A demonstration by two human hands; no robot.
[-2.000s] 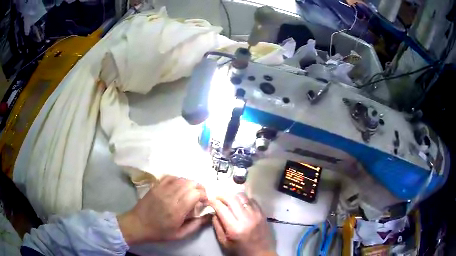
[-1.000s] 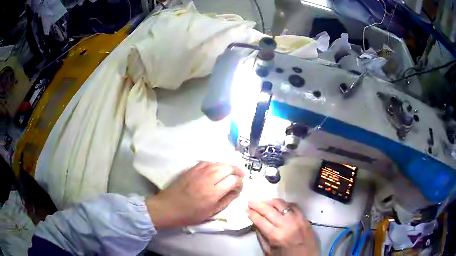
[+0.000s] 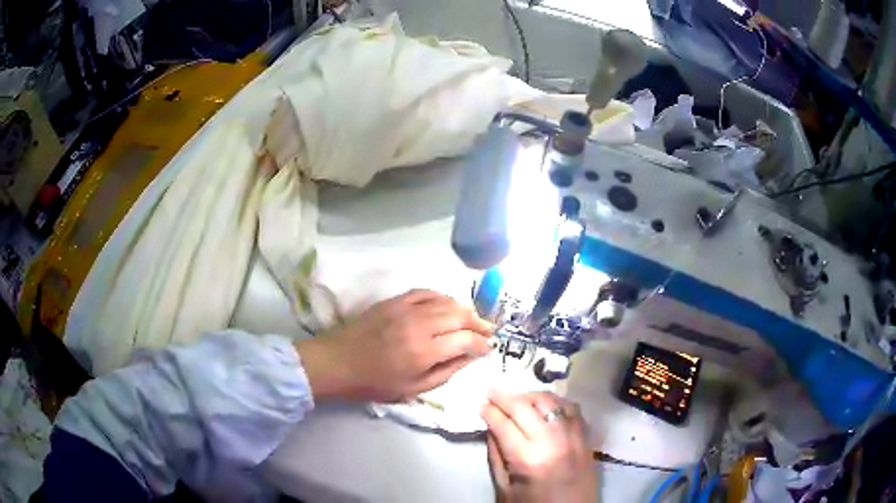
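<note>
Cream garment fabric (image 3: 187,236) lies in a large bunched heap left of the needle, and a part of it lies under both hands. My left hand (image 3: 408,346) presses on the fabric just left of the presser foot (image 3: 513,344), fingertips close to it. My right hand (image 3: 540,442), with a ring, has its fingertips at the cloth edge in front of the foot. Whether either hand pinches the cloth is hard to tell. The white machine head (image 3: 727,265) with a blue stripe slants right. Lamp glare hides the needle.
A black control panel (image 3: 662,381) with orange characters sits below the arm. Blue handles (image 3: 688,485) show at the bottom right edge. A yellow taped package (image 3: 118,187) lies behind the cloth at left. Whitish scraps (image 3: 722,147) lie behind the machine.
The view has shifted, so the machine sits further right than at first. The hands have moved apart, my left hand beside the foot. More cloth now shows flat between and below them.
</note>
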